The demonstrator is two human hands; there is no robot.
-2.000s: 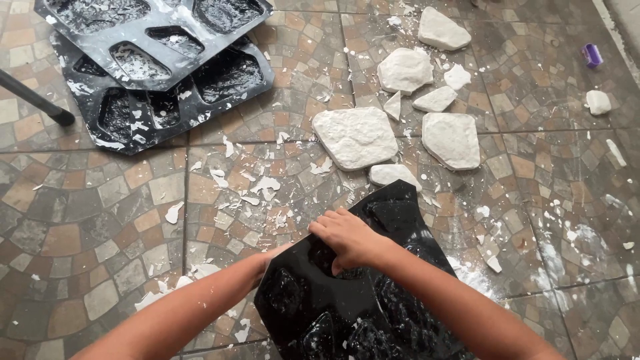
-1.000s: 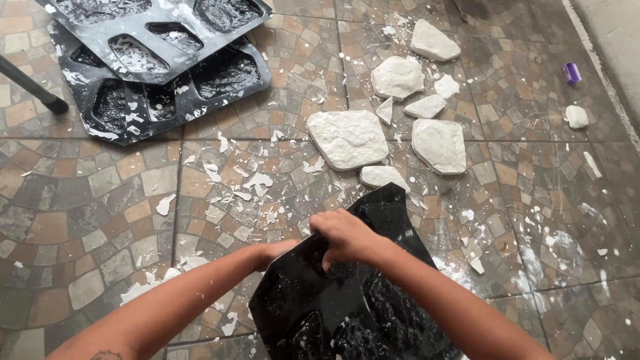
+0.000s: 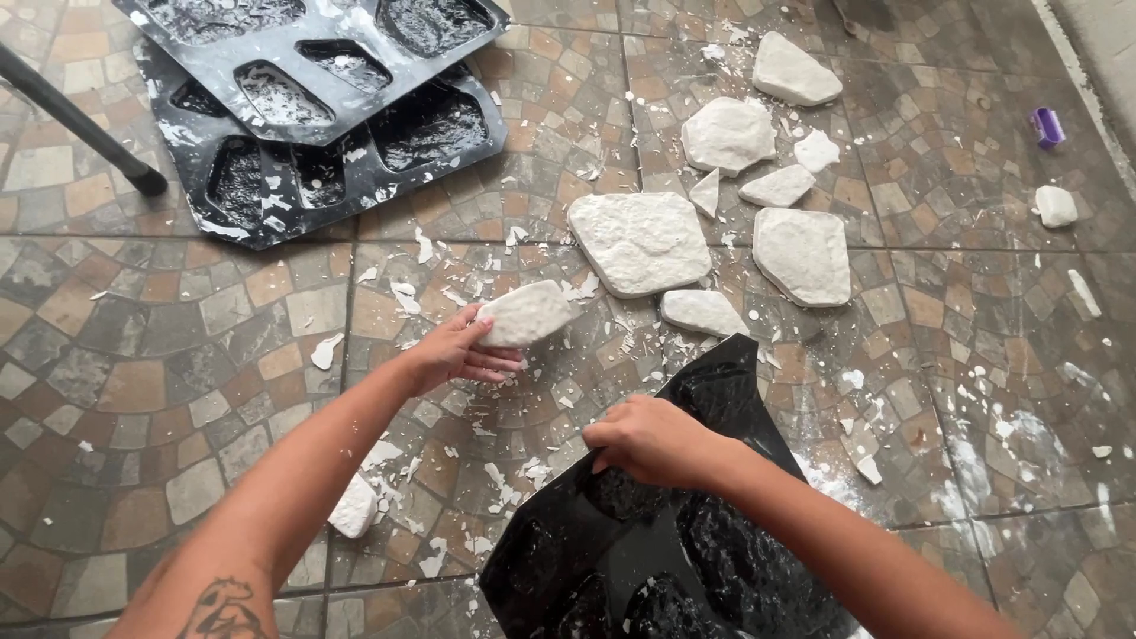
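Note:
My left hand (image 3: 463,351) grips a white cast plaster stone (image 3: 526,315) by its left end, above the tiled floor. With its fingers curled over the upper left edge, my right hand (image 3: 652,441) holds a black plastic mold (image 3: 635,550), which is tilted and runs out of view at the bottom. Its cavities bear thin white residue. Beyond the mold several white stones lie on the floor: a large one (image 3: 641,244), a squarish one (image 3: 801,257) and a small one (image 3: 701,312) beside the mold's top corner. Another white piece (image 3: 355,508) lies partly behind my left forearm.
Two more black molds (image 3: 328,191) lie overlapped at the upper left, near a dark pole (image 3: 89,115). White flakes and powder are scattered over the floor tiles (image 3: 133,382). A purple object (image 3: 1048,129) and a white chunk (image 3: 1056,206) lie at the right, near a wall (image 3: 1100,62).
My left hand has left the mold's edge and moved forward, and now holds a white stone. My right hand still grips the mold. A white piece now shows by my left forearm.

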